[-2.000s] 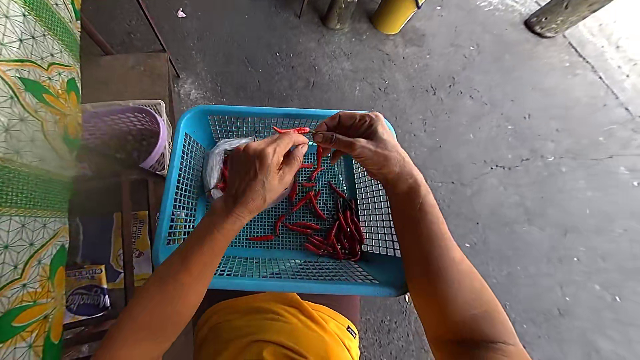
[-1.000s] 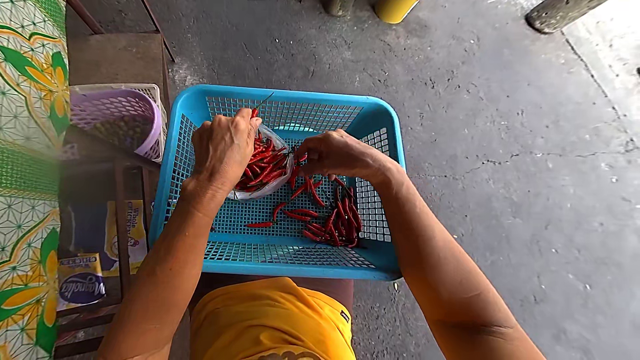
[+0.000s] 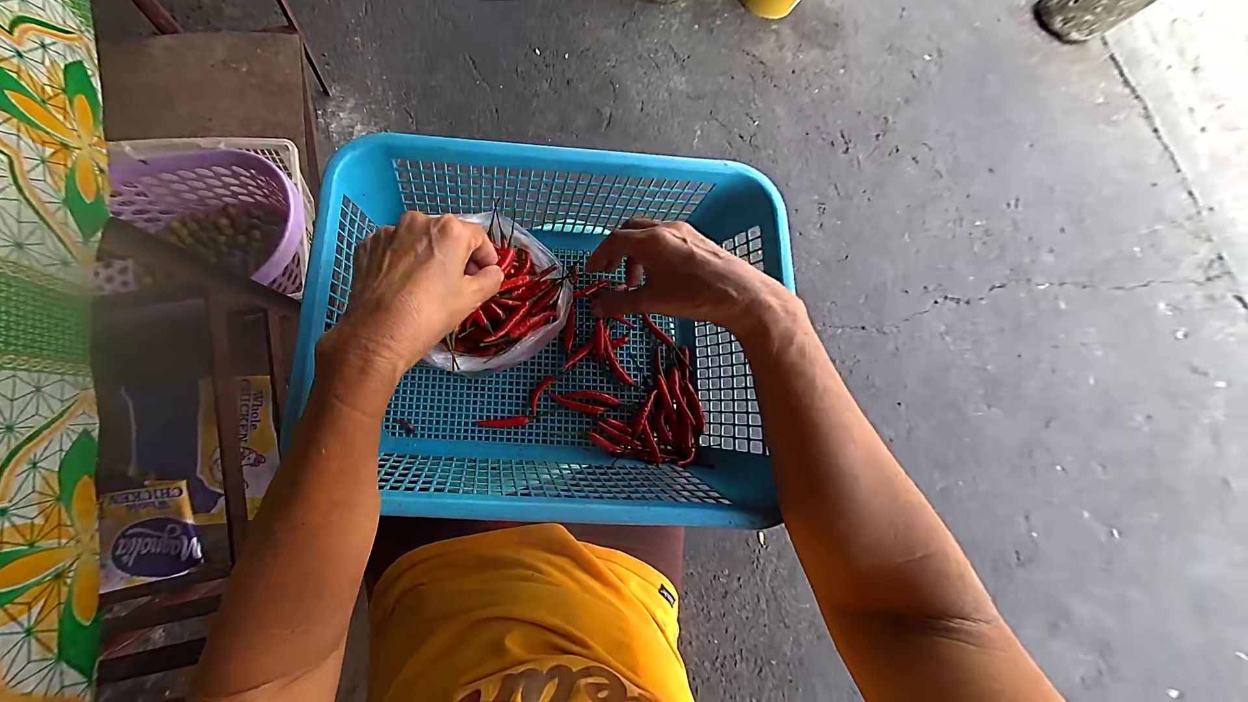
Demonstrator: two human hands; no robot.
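Note:
A blue plastic basket (image 3: pixel 585 512) rests over my lap. At its left stands a clear plastic bag (image 3: pixel 478 365) filled with red chili peppers (image 3: pixel 517 317). My left hand (image 3: pixel 424 278) is over the bag's left part, thumb against the curled fingers; a thin stem shows near them, but whether it is held cannot be told. My right hand (image 3: pixel 673 268) is just right of the bag, fingers curved and apart above loose chilies, with nothing clearly held. A darker pile of chilies (image 3: pixel 663 414) lies in the basket's lower right, and several single chilies (image 3: pixel 585 400) lie around it.
Left of the basket, a purple plastic basket (image 3: pixel 292 219) with small round produce sits in a white one on a dark wooden rack (image 3: pixel 229 419). Printed plastic packaging (image 3: pixel 146 541) is below. A patterned tablecloth (image 3: pixel 49 390) hangs at the far left. Concrete floor (image 3: pixel 975 341) extends right.
Two seconds ago both hands were close together above the basket, a red chili between them; now they are apart. The bag's chilies, mostly covered then, show plainly now.

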